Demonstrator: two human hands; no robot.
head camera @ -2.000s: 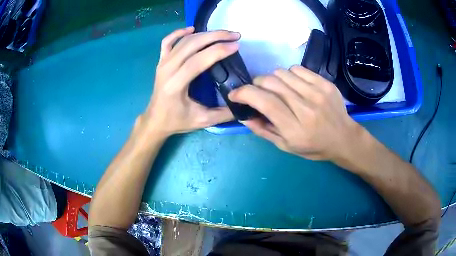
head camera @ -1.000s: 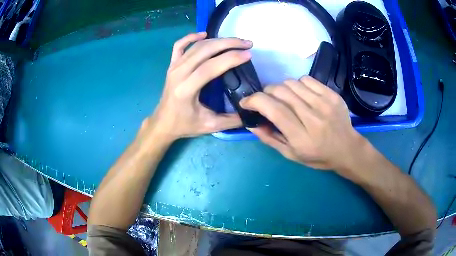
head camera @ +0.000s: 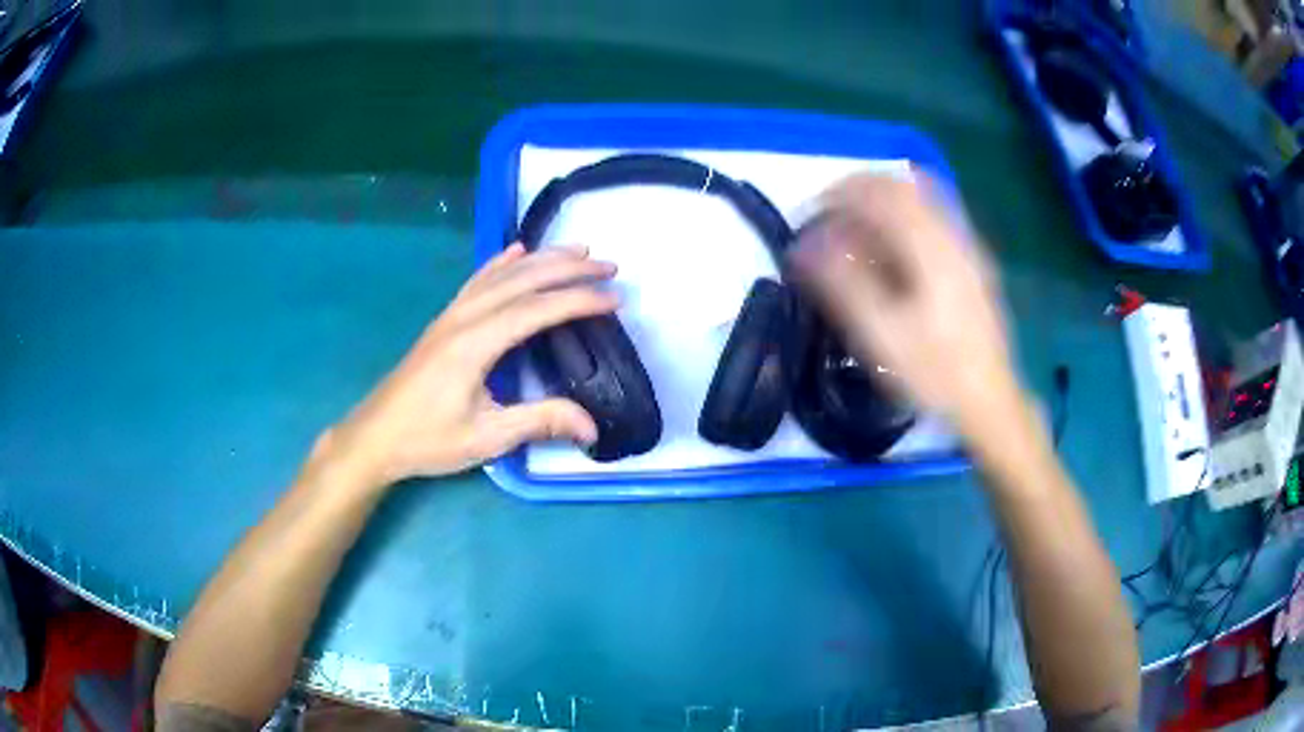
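Note:
Black headphones lie in a blue tray [head camera: 744, 483], with the headband [head camera: 651, 169] arched toward the back. My left hand [head camera: 494, 358] is around the outer side of the left ear cup [head camera: 618, 386], fingers at its top and thumb near its lower edge. The right ear cup [head camera: 747, 365] lies free on the white liner [head camera: 672, 272]. My right hand [head camera: 915, 293] is motion-blurred over the long glossy black part [head camera: 854, 408] at the tray's right. It hides that part's upper portion; whether it grips it cannot be seen.
A thin black cable end [head camera: 1061, 383] lies right of the tray. Farther right are a white box [head camera: 1166, 401] with red clips, a cream device [head camera: 1256, 415] with red digits, and tangled leads. Another blue tray [head camera: 1084, 200] holds black parts at the back right. Red stools show below the bench edge.
The view now takes in the whole tray and more bench. My right hand has left the left ear cup and moved right over the glossy part. My left hand stays at the cup, which now sits lower.

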